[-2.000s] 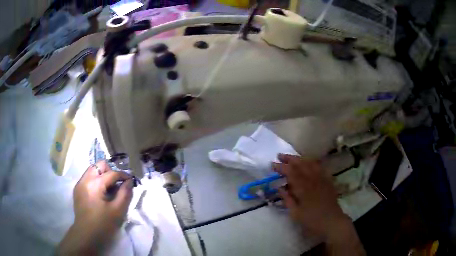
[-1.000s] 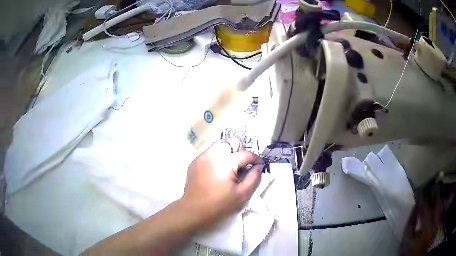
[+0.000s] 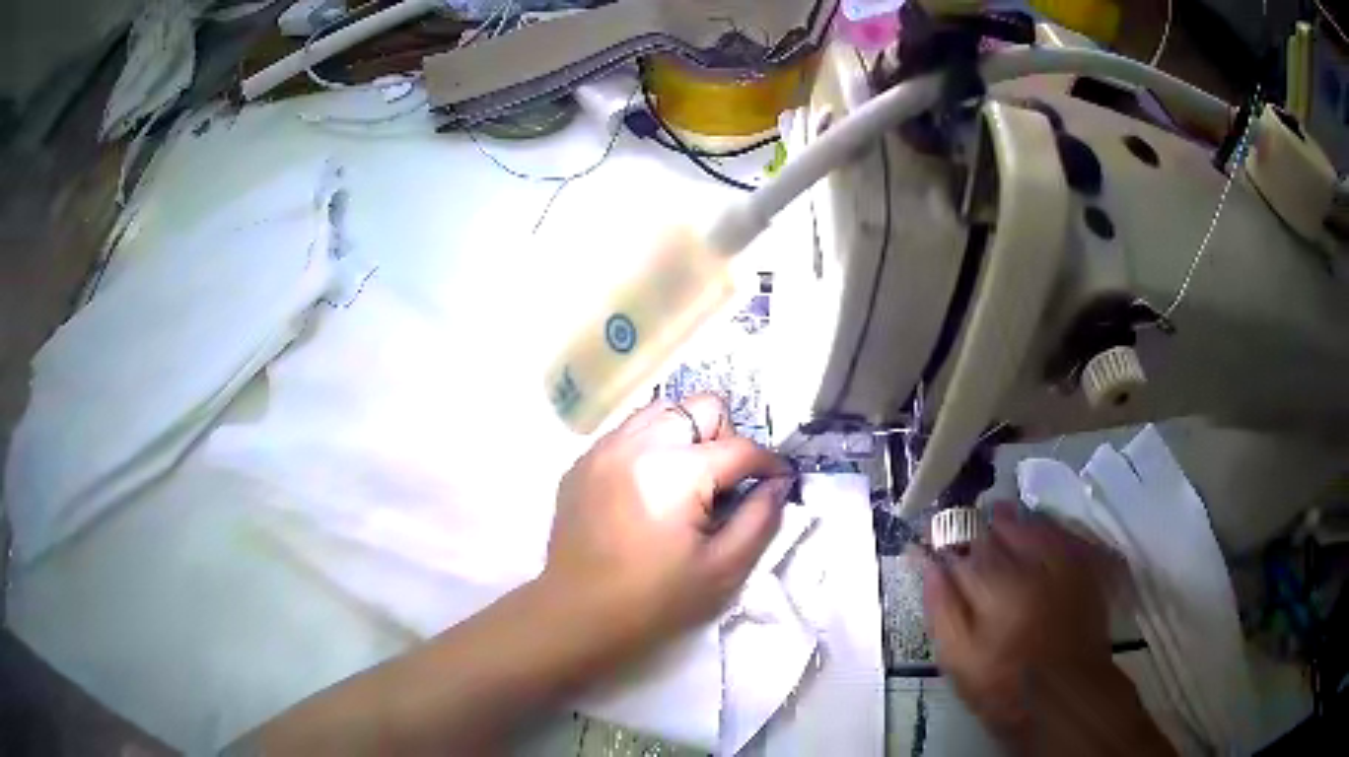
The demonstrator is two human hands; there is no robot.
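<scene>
My left hand (image 3: 644,510) rests on the white fabric just left of the needle area, thumb and forefinger pinched around a small dark object (image 3: 735,500). The white garment panel (image 3: 340,488) spreads left of and under this hand, glaring under the lamp. A narrow, folded white strip (image 3: 769,636) lies below the fingertips, over a straight-edged white piece. My right hand (image 3: 1028,614) is blurred, just right of the needle area below a ribbed knob (image 3: 956,528). Its fingers are bent, and whether it holds anything cannot be told. The needle point is not clear.
The cream sewing machine (image 3: 888,252) stands at the right. A lamp paddle (image 3: 636,333) hangs above my left hand. Spare white strips (image 3: 1161,547) lie beside my right hand, under the machine arm. A yellow roll (image 3: 725,104) and layered brown material (image 3: 592,59) are behind.
The view has swung left since the earliest frame. My right hand has come from the blue-handled tool and white strips to beside the needle area. My left hand stays by the needle.
</scene>
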